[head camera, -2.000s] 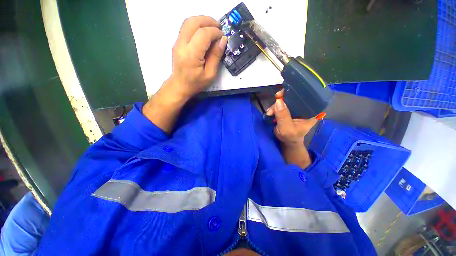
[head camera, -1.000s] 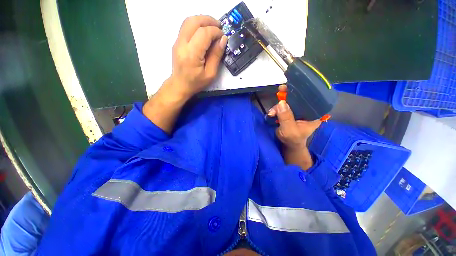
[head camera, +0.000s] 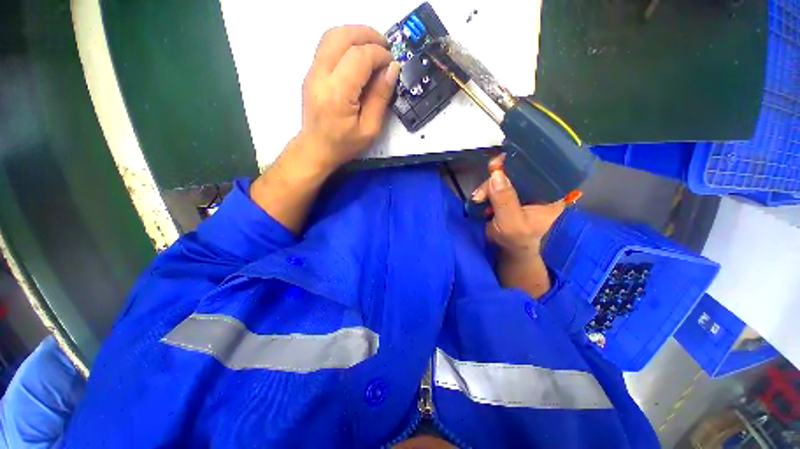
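Observation:
The black plastic housing lies tilted on the white work sheet. A blue terminal block sits at its far end, with a small green circuit board beside it. My left hand holds the housing's left side, its fingertips at the board; whether they pinch a wire I cannot tell. My right hand grips the dark grey soldering gun, a finger at its orange trigger. The gun's long metal tip reaches over the housing near the board and the blue block.
A blue bin with small black parts stands at the lower right. A blue mesh crate is at the right edge. The green bench lies under the sheet. A cream metal edge runs down the left. Blue fabric shows at the lower left.
The soldering gun and my right hand shifted slightly right over the two seconds. The tip stays near the board. My left hand and the housing stay in place.

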